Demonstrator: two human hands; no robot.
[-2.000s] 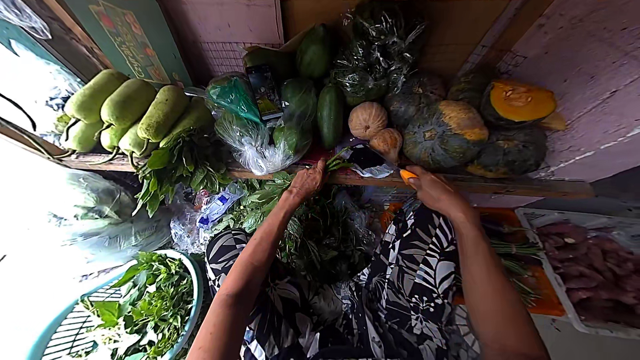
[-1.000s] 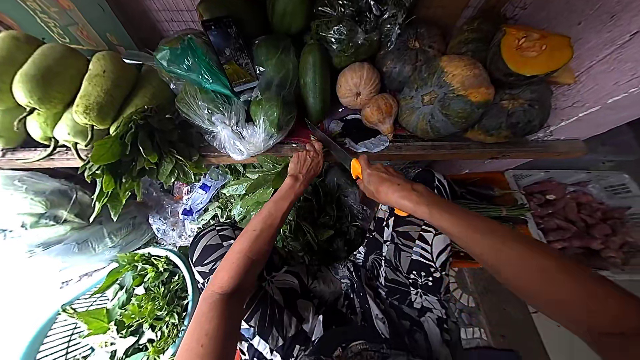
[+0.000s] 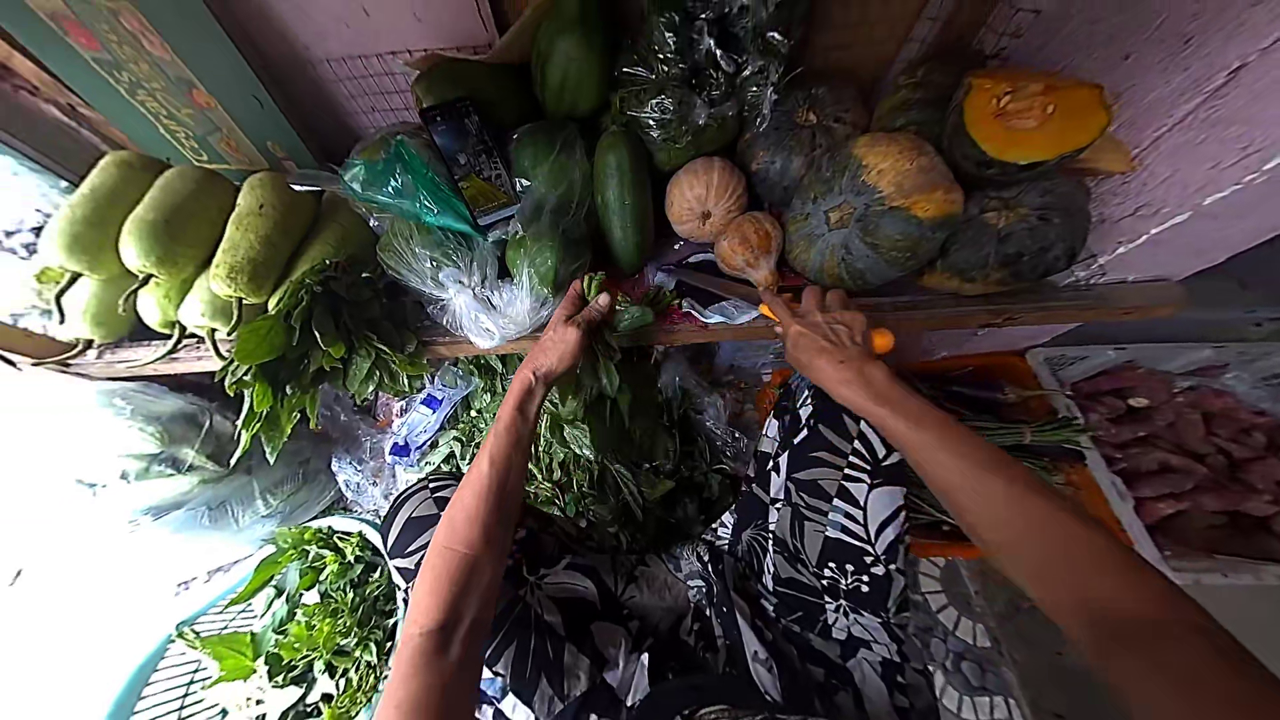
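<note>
My left hand grips a bunch of leafy greens at the edge of the wooden shelf, its stem ends poking up past the thumb. The leaves hang below the shelf edge toward my lap. My right hand is closed on the orange handle of a knife; the blade points left over the shelf, toward the stems but apart from them. Just above the knife sits a small tan squash, and a round tan squash is behind it. More leafy greens lie below the shelf.
Light green gourds line the shelf's left, with bagged green vegetables mid-shelf. Dark pumpkins and a cut pumpkin stand at right. A basket of greens is at lower left; a white crate of reddish-purple produce stands right.
The knife has moved from beside my left hand's fingertips rightward, its blade now lying flatter over the shelf. The stem ends in my left hand now show above the thumb.
</note>
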